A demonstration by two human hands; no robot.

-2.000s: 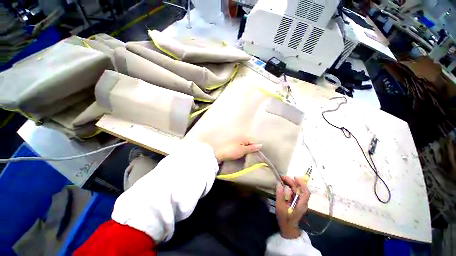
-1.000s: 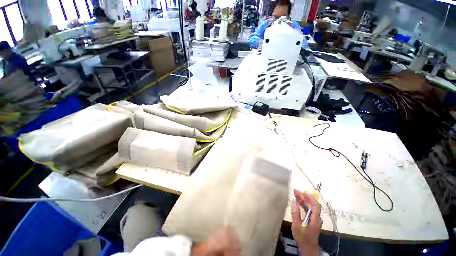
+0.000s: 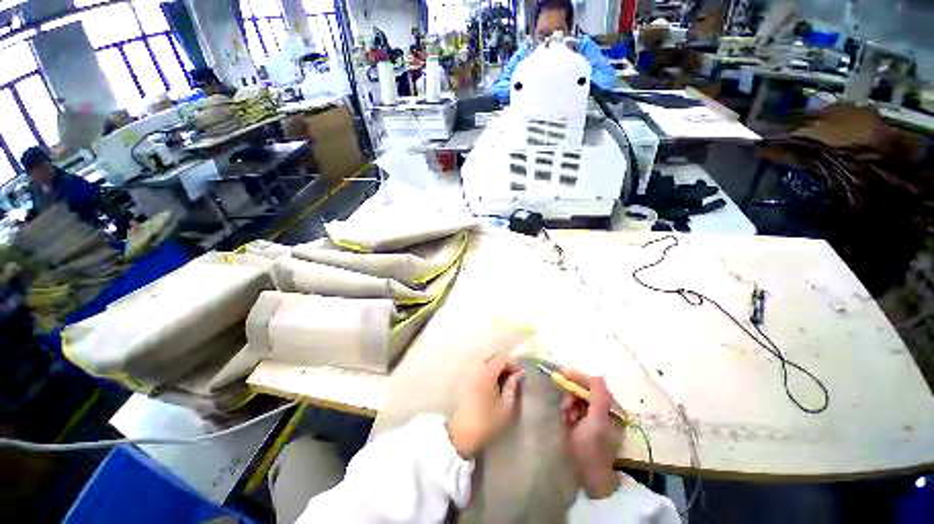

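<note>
A beige fabric piece (image 3: 522,450) lies over the table's front edge below my hands, its lower part blurred. A bit of yellow edge shows at its top. My left hand (image 3: 485,409) pinches the fabric near that top end, fingertips bent together. My right hand (image 3: 596,430) holds a slim yellow pen-like tool (image 3: 569,384), its thin metal tip pointing up-left, close to my left fingertips. Whether the tip touches the fabric I cannot tell. A thin cord trails from the tool to the right.
Folded beige pieces with yellow edges (image 3: 174,317) are piled on the left. A black cord (image 3: 717,307) lies on the table's right. A white machine (image 3: 548,154) stands behind, with a person beyond it. A blue bin (image 3: 154,491) is at lower left.
The fabric piece has come down from its raised, turned position. My left hand has moved up to its top end. The tool has swung to point up-left, nearer my left hand. The view has tilted up.
</note>
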